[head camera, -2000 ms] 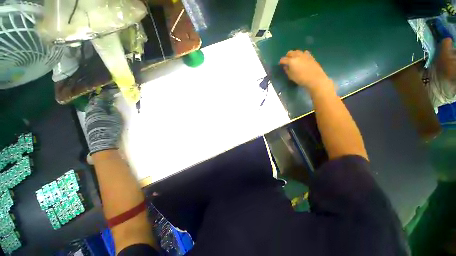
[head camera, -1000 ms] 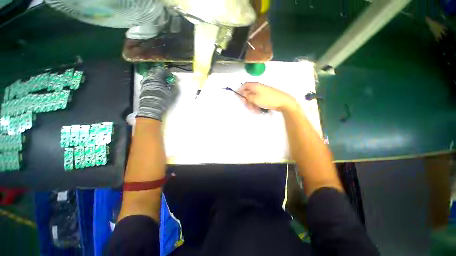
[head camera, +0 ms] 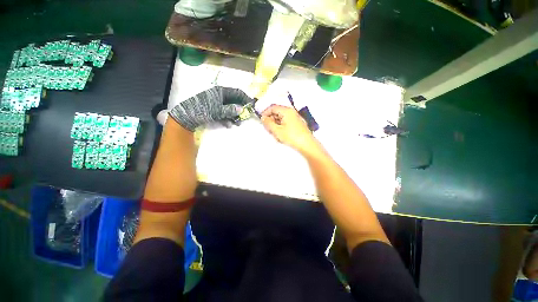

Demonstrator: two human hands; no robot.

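Observation:
My left hand [head camera: 213,108], in a grey-black striped knit glove, holds a small circuit board [head camera: 245,112] at its fingertips, over the white work sheet [head camera: 259,158]. My right hand [head camera: 284,125] is bare and pinches a thin black cable close beside the board. The cable's thicker black end [head camera: 308,118] shows just beyond the right hand. The pale yellow-white wrapped arm [head camera: 272,53] slants down to just above the board. Its tip is partly hidden near the fingers, and I cannot tell if wire and board touch.
Green-white board groups [head camera: 105,140] lie on the black mat [head camera: 53,172] at left. A brown machine stand [head camera: 224,36] with a green round foot [head camera: 329,82] is behind. A dark cable piece [head camera: 390,130] lies at the sheet's right edge. Blue bins [head camera: 40,233] are below left.
My right hand has come from the green bench at right to the middle with a cable. My left hand has moved right from beside the stand's foot, and the two hands now meet under the slanting arm.

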